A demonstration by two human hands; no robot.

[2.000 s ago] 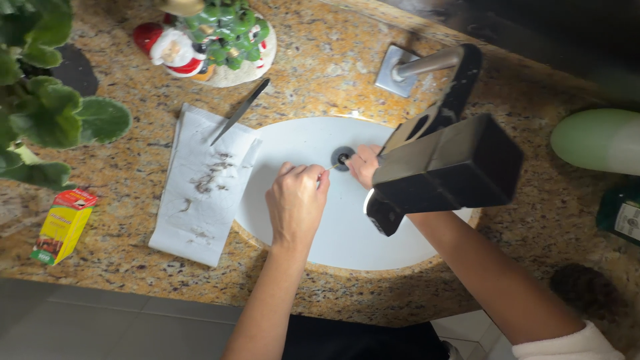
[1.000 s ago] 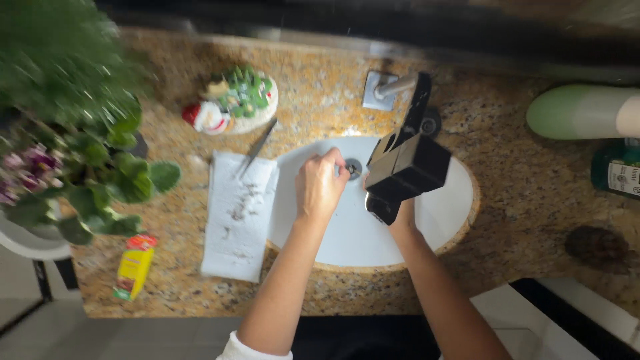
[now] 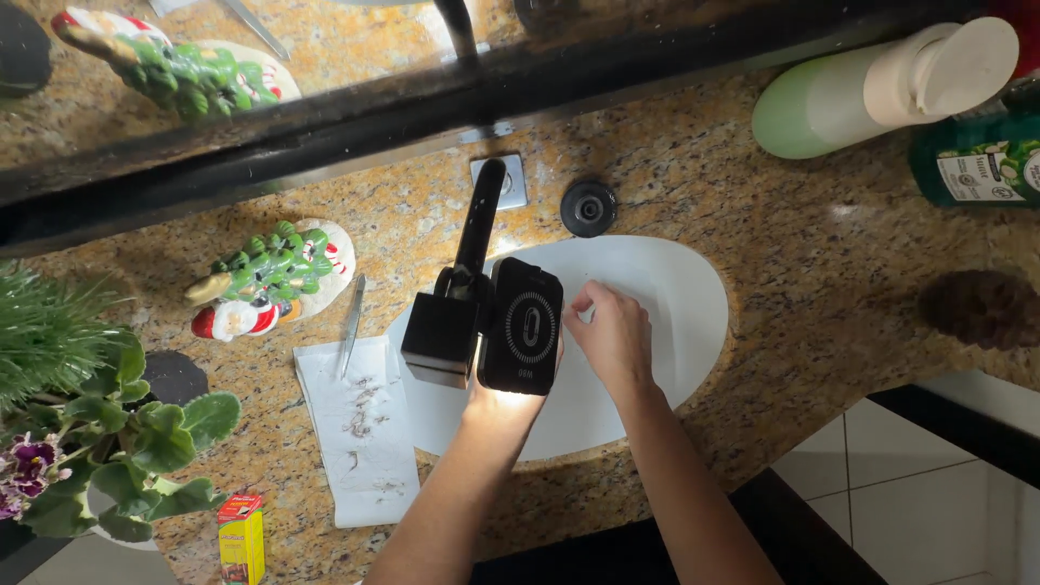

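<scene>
My right hand is over the white sink basin, thumb and index finger pinched together; whether something tiny lies between them cannot be told. My left hand is mostly hidden behind a black device with a flat pad and a block, which blocks the view of the drain too. Left of the basin lies a folded white paper with dark, hair-like debris on it. Metal tweezers rest across its top edge. A round black drain part sits on the granite behind the basin.
A Santa and tree figurine, potted plant and yellow-red box stand at left. The faucet base is behind the basin. At right are a green-white pump bottle, dark green bottle and pine cone. A mirror edges the back.
The view has shifted considerably. My right hand now shows right of the black device, pinched; my left hand, visible by the drain one second ago, is now largely hidden behind that device.
</scene>
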